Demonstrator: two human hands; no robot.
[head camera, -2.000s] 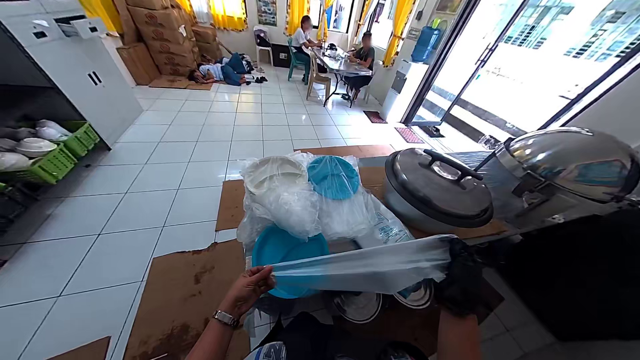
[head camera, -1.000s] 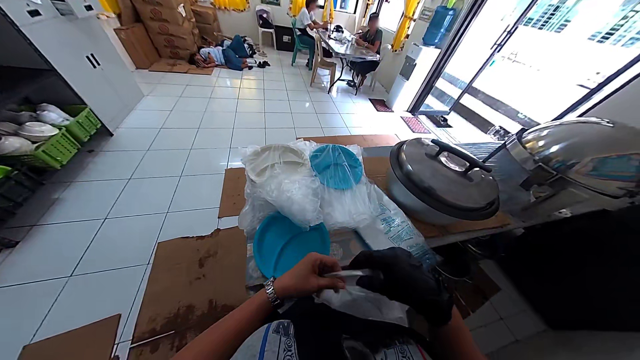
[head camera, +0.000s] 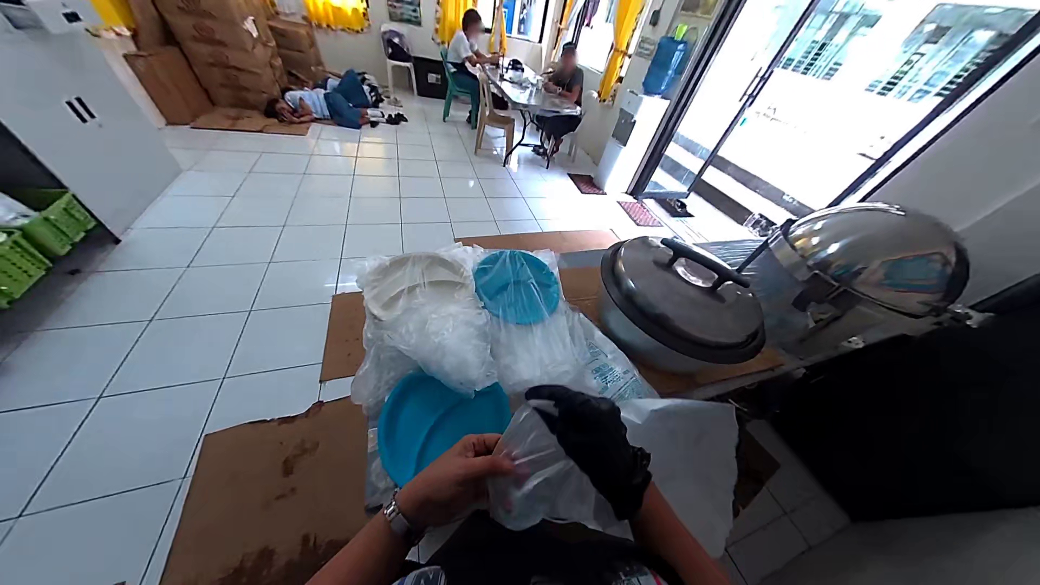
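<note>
My bare left hand (head camera: 461, 478), with a metal watch at the wrist, pinches the edge of a clear plastic bag (head camera: 540, 479). My right hand (head camera: 591, 439), in a black glove, grips the upper part of the same bag, which spreads out whitish to the right. Just left of the bag lies a blue divided plate (head camera: 431, 422). Beyond it are a cream divided plate (head camera: 418, 280) and another blue plate (head camera: 517, 284), both wrapped in clear plastic. A clear bag with blue print (head camera: 613, 374) lies beside them.
A large lidded pot (head camera: 682, 301) stands to the right, with a steel chafing dish (head camera: 877, 260) behind it. Flattened cardboard (head camera: 276, 487) lies at left. Green crates (head camera: 49, 227) are far left. Two people sit at a far table (head camera: 532, 97); another person lies near stacked boxes.
Two seconds ago a plastic bag was stretched between my widely spaced hands; a second ago they were together, low in front. Now they stand slightly apart with the bag spread out.
</note>
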